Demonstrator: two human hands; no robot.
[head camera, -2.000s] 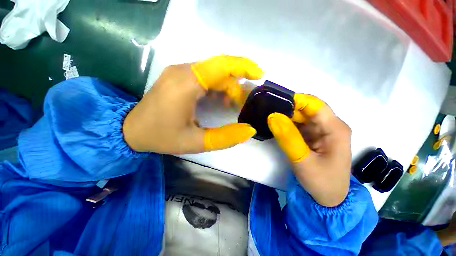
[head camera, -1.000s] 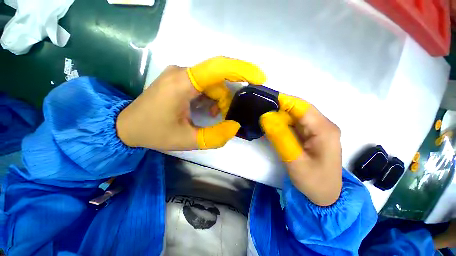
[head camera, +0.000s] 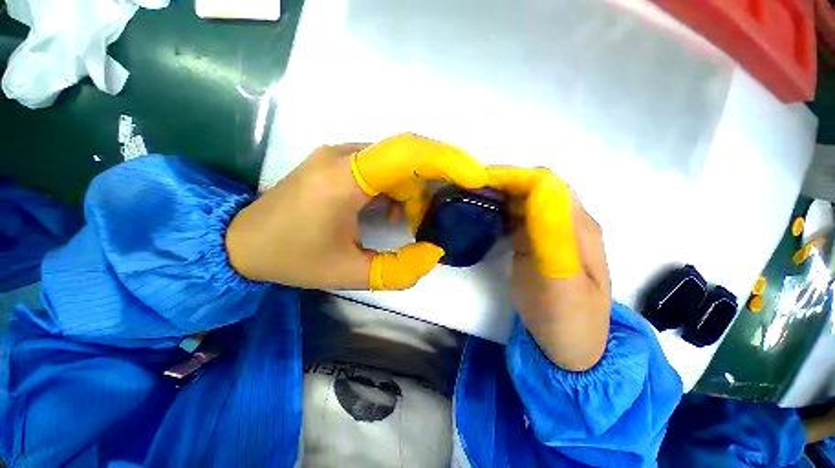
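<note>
A black rounded-square watch head is held above the white mat, its dark glossy face up. My left hand, with yellow finger cots, grips its left side between thumb and fingers. My right hand, also with yellow cots, is at its right side, fingers at the upper right edge; the right thumb is not clearly seen and I cannot tell how firmly it grips. A greyish translucent patch shows inside my left hand's curl. Two more black watch units lie on the mat at the right.
The white mat bears a greyish clear sheet. A red tray is at the upper right. A white crumpled cloth, a white card and small labels are at the left. Yellow cots lie right. Another person's sleeve shows lower right.
The watch head has moved slightly left and down since the first frame, with its face turned. My right thumb has left the face, and the right fingers have shifted to the upper edge.
</note>
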